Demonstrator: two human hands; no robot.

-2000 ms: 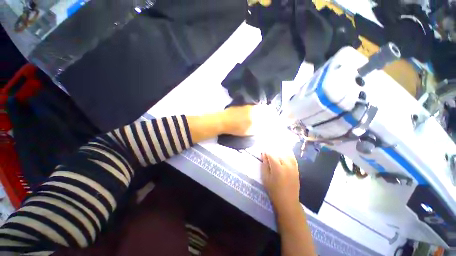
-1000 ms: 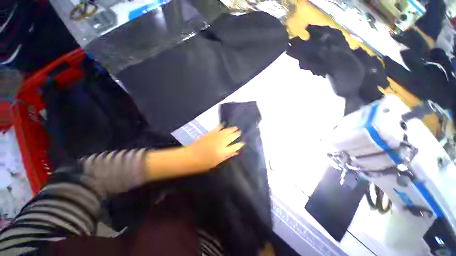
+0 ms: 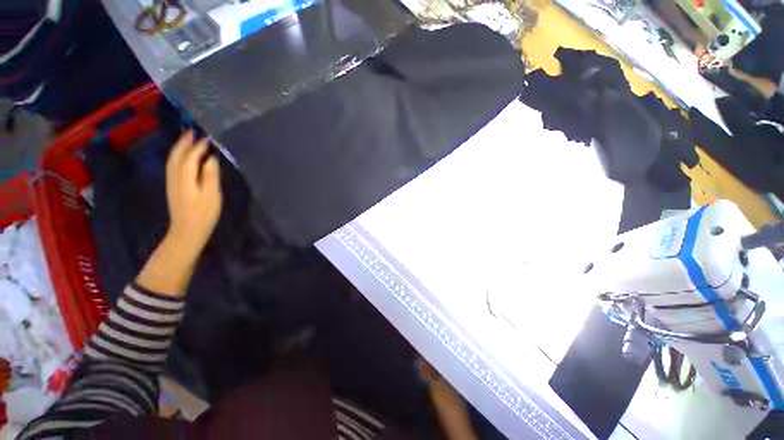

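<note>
My left hand [image 3: 196, 189] is raised over dark fabric beside the red crate, left of the table, fingers slightly apart and nothing visible in it. My right hand [image 3: 430, 378] is small and blurred below the table's front edge; its fingers are lost against dark cloth. Black fabric [image 3: 258, 292] hangs in dark folds between crate and table; its outline is unclear. A stack of black cut panels [image 3: 361, 146] with a rounded end lies on the table's left part. A small black piece [image 3: 602, 369] lies by the white sewing machine [image 3: 670, 258].
A red crate [image 3: 64, 249] stands at the left, with white pieces [image 3: 30, 301] beside it. Clear plastic [image 3: 258, 82] lies at the stack's back. A crumpled black heap [image 3: 619, 120] lies behind the machine. Scissors loops [image 3: 675, 368] show beside the small piece. Another person's hand [image 3: 726, 73] is far right.
The black piece under the needle was brought off the table to the left and down. My left hand moved from it to beside the crate. My right hand dropped below the table edge. The view turned left.
</note>
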